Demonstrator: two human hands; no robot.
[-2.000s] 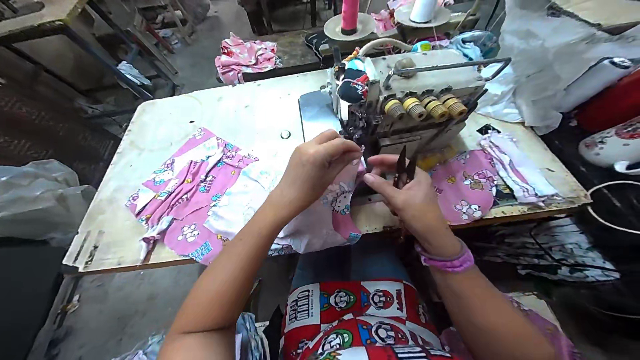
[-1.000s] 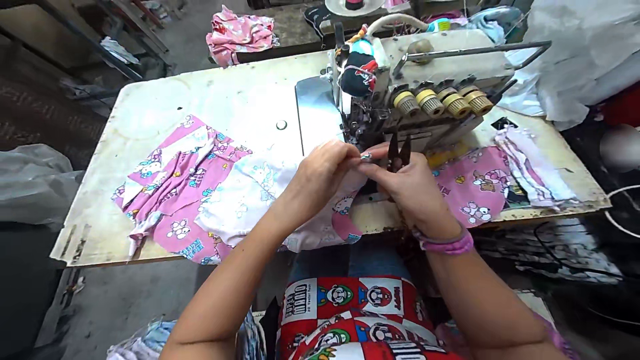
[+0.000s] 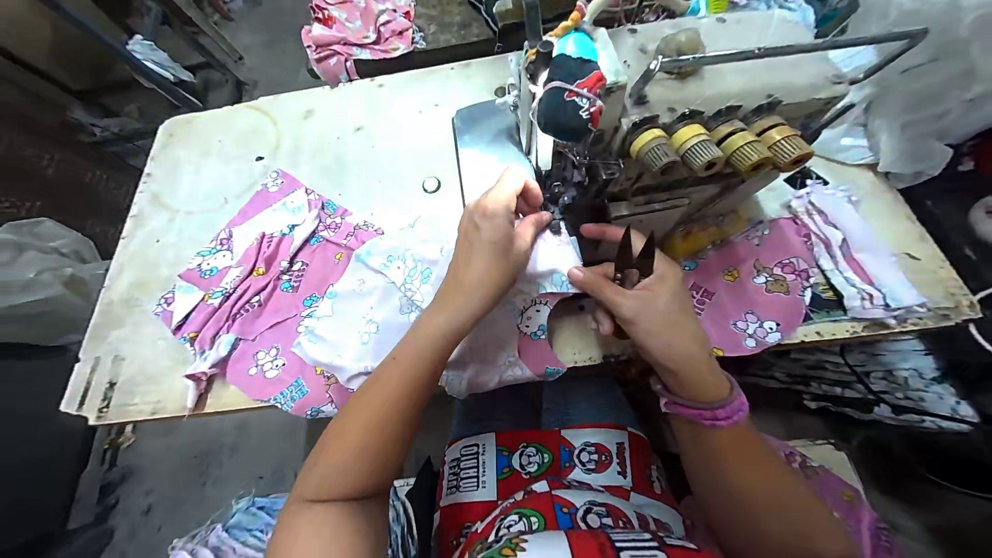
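Observation:
At the needle area of an overlock sewing machine (image 3: 674,147), my left hand (image 3: 500,240) pinches the edge of a pink-and-white printed fabric piece (image 3: 403,287). My right hand (image 3: 647,298) has thread snips (image 3: 634,260) in its palm, their two dark blades pointing up between the fingers; its thumb and index finger are at the right edge of the same fabric. The fabric spreads left across the table, partly under my left forearm. The presser foot is mostly hidden by dark machine parts and my left fingers.
The pale worktable (image 3: 349,132) carries a pink printed piece (image 3: 763,287) and a folded white strip (image 3: 852,252) at the right. Four thread tension knobs (image 3: 748,151) face me. A pink cloth bundle (image 3: 360,39) lies beyond the back edge. Plastic sheeting (image 3: 922,101) stands at the upper right.
The view has moved closer to the machine. My right thumb and index finger, close to my left fingertips one second ago, are now lower and apart from them, at the fabric's right edge.

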